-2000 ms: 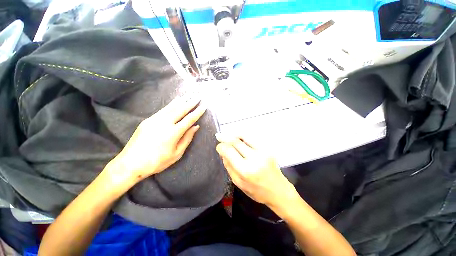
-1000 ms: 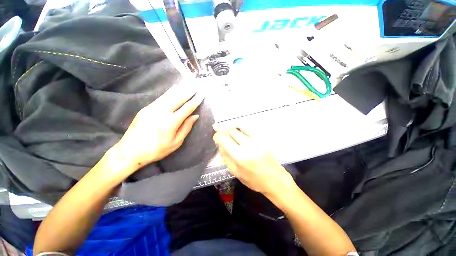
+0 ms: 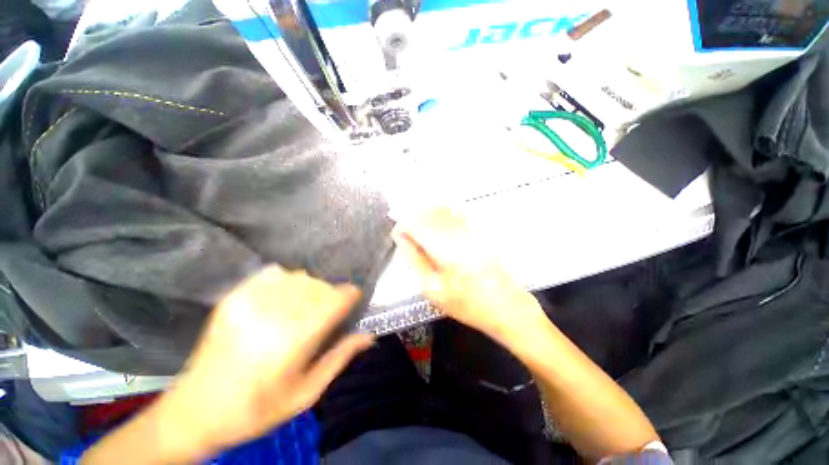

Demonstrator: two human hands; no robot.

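Observation:
The dark grey garment [image 3: 191,195] lies bunched on the table left of the needle, with yellow dashed stitching at its upper left. Its right part runs up to the presser foot [image 3: 364,134] of the white sewing machine [image 3: 527,54]. My left hand [image 3: 282,341] is blurred at the garment's near edge, thumb and fingers around the cloth near the table edge. My right hand [image 3: 454,263] is at the garment's right edge below the needle, fingertips pinching the edge. The exact grip is partly washed out by glare.
Scissors with a green loop [image 3: 573,136] and black thread snips [image 3: 571,107] lie right of the needle. A dark garment heap [image 3: 745,336] hangs at the right. A control panel [image 3: 759,23] is at the upper right. Ruler tape [image 3: 400,317] runs along the near table edge.
My left hand has moved from beside the needle down toward the near table edge. The cloth's near edge has drawn up and left the lap. My right hand has stayed near the edge.

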